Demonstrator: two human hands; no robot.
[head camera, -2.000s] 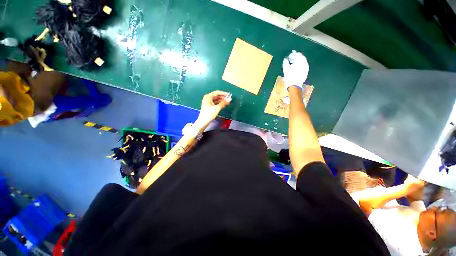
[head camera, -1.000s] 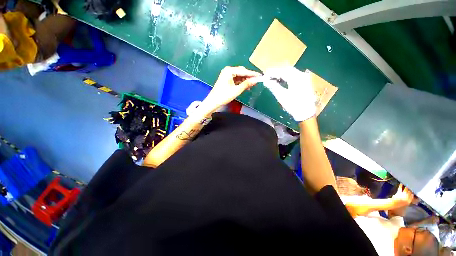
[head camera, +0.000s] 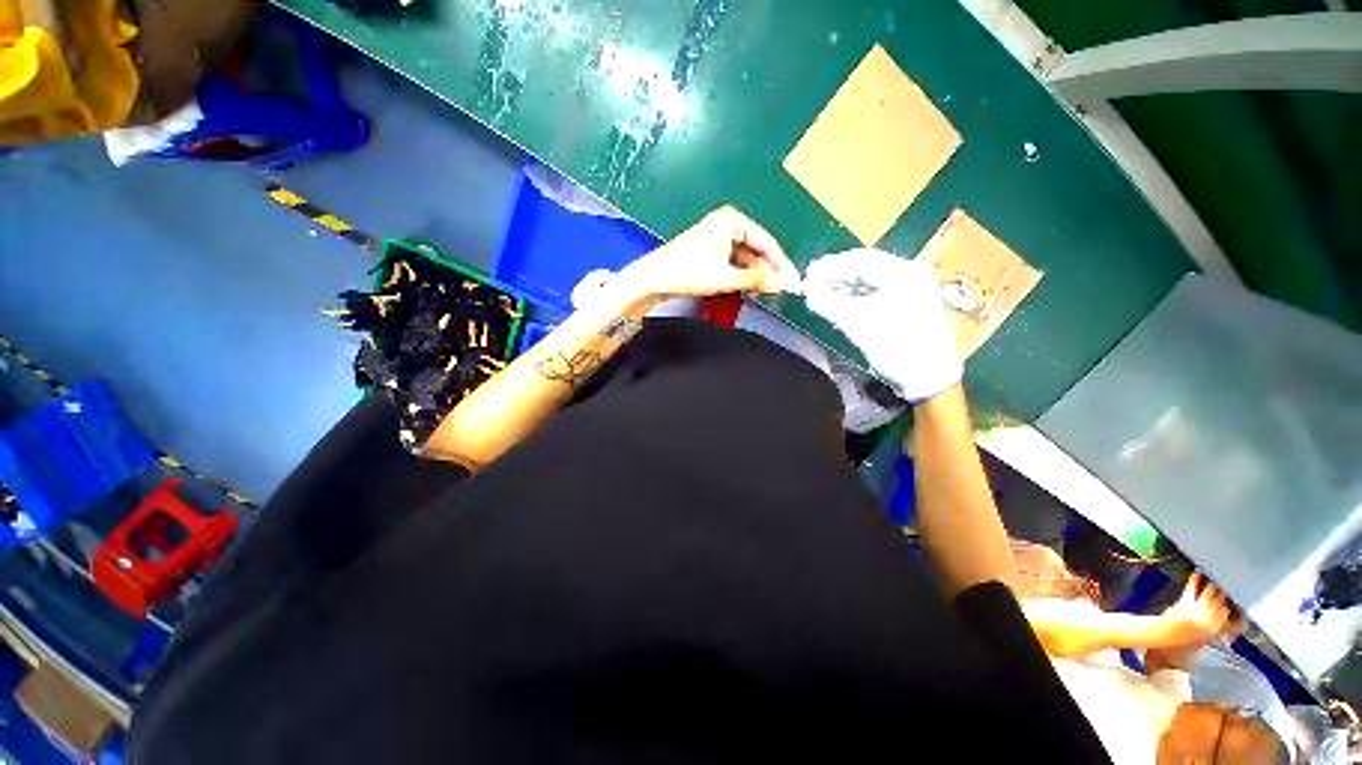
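My left hand (head camera: 714, 257) is mostly bare, with a pale wristband and a forearm tattoo. Its fingertips are pinched on a small pale piece (head camera: 792, 283), too small to make out. My right hand (head camera: 893, 317), in a white glove, meets it at the same piece, fingertips together over the bench edge. Whether the glove also grips something dark at the fingers cannot be told. A bare cardboard pad (head camera: 872, 145) lies on the green bench. A second cardboard pad (head camera: 996, 266), partly behind the glove, bears a small white ring (head camera: 964, 298) and pale bits.
A green crate (head camera: 515, 326) of black bundles (head camera: 433, 332) and a blue bin (head camera: 568, 239) stand left of my lap. A red stool (head camera: 162, 547) is at lower left. A grey panel (head camera: 1210, 404) borders the bench at right. Seated people are at upper left and lower right.
My right hand has come from the far pad to my left hand, and the two now meet at the fingertips. The view has shifted, so the bench's black bundles have almost left the picture.
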